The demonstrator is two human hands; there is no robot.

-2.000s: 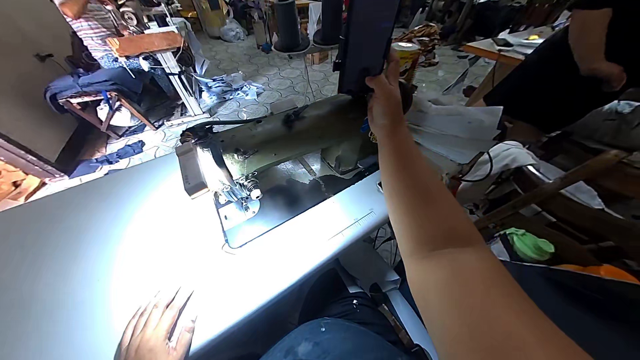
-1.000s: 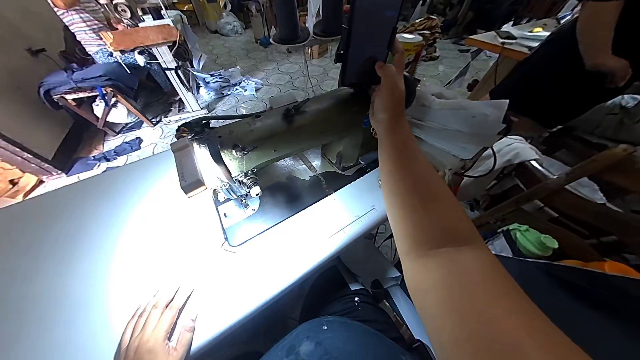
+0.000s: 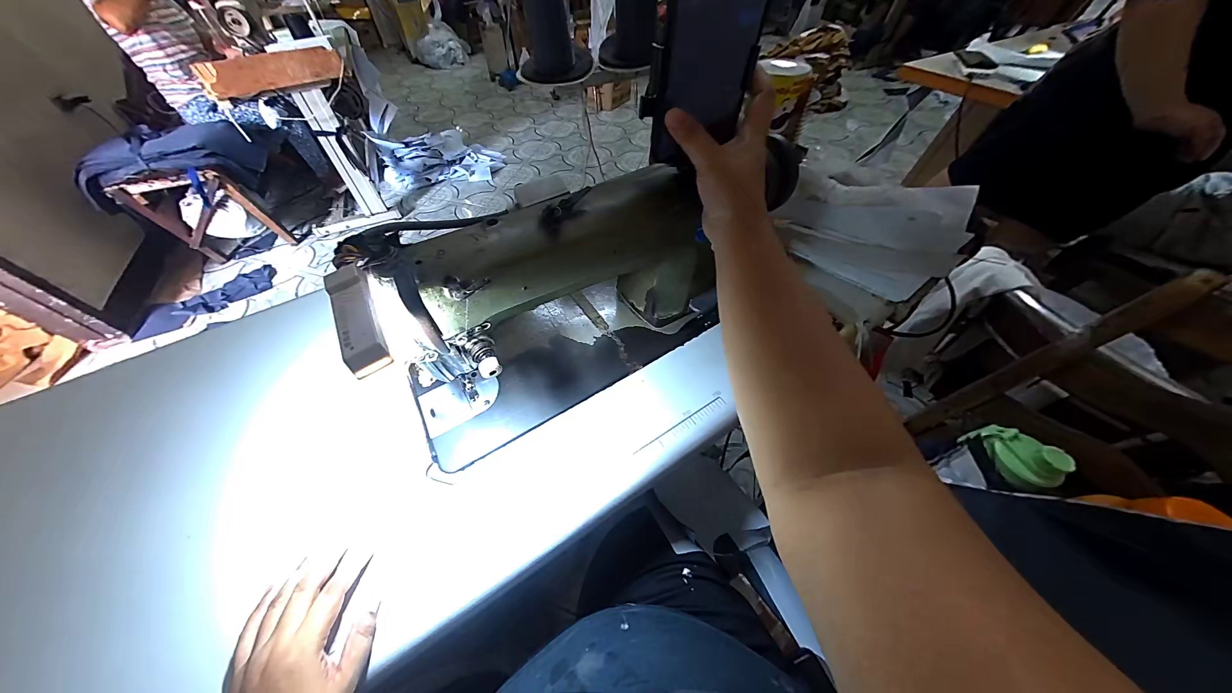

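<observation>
My left hand [image 3: 303, 626] lies flat, fingers spread, on the white top of the sewing table [image 3: 289, 500], near its front edge. My right hand [image 3: 729, 159] reaches up over the far end of an industrial sewing machine [image 3: 577, 245] and touches a dark smartphone [image 3: 710, 67] that stands upright there, thumb on its front. Whether the hand bears the phone's weight or a holder does, I cannot tell. A lamp [image 3: 358, 322] at the machine's head lights the needle area and table strongly. Two dark thread cones [image 3: 551, 43] stand behind the machine.
At the upper left a person [image 3: 173, 58] is beside another sewing machine, near a stool with dark cloth [image 3: 173, 154]. Fabric scraps [image 3: 433, 159] lie on the tiled floor. Another person's hand [image 3: 1179, 130] shows at the upper right. White sheets [image 3: 876, 231] and a wooden bar [image 3: 1068, 351] are on my right.
</observation>
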